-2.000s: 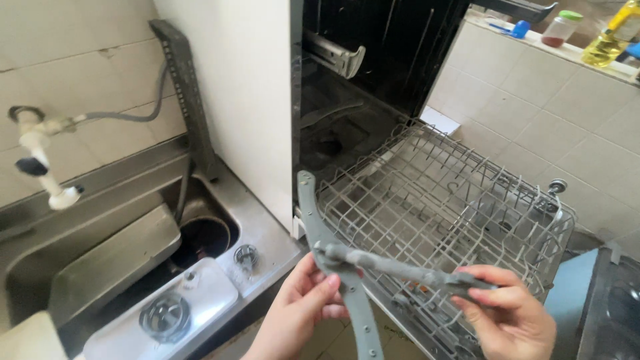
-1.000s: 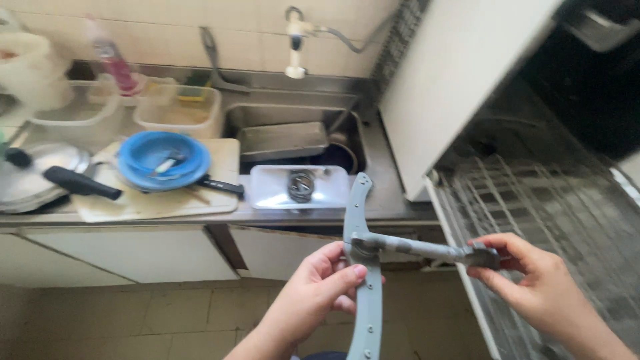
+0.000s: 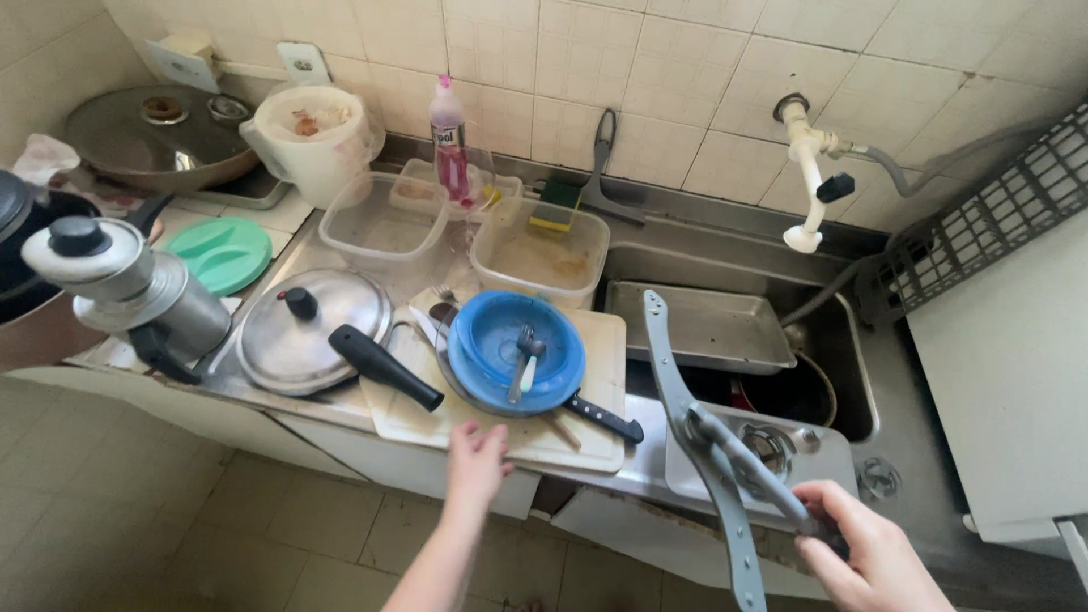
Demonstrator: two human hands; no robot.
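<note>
My right hand (image 3: 858, 544) grips the tube end of a grey plastic dishwasher spray arm (image 3: 705, 459), whose long curved blade with small nozzles hangs over the counter edge. My left hand (image 3: 478, 463) is empty, fingers apart, at the front edge of a white cutting board (image 3: 599, 374). On that board stand stacked blue bowls (image 3: 518, 340) with a fork and a spoon inside. A black-handled knife (image 3: 605, 418) sticks out beneath them, and a black pan handle (image 3: 385, 367) lies just beyond my left hand.
A steel sink (image 3: 850, 357) holds a baking tray (image 3: 697, 327) and a pot. Behind the bowls are clear plastic containers (image 3: 544, 255) and a detergent bottle (image 3: 449, 140). A metal lid (image 3: 297, 336) and moka pot (image 3: 144, 289) stand left. A white appliance side (image 3: 1003, 399) borders the right.
My left hand has let go of the spray arm and moved left toward the cutting board. My right hand still holds the tube. The view has swung left to the counter.
</note>
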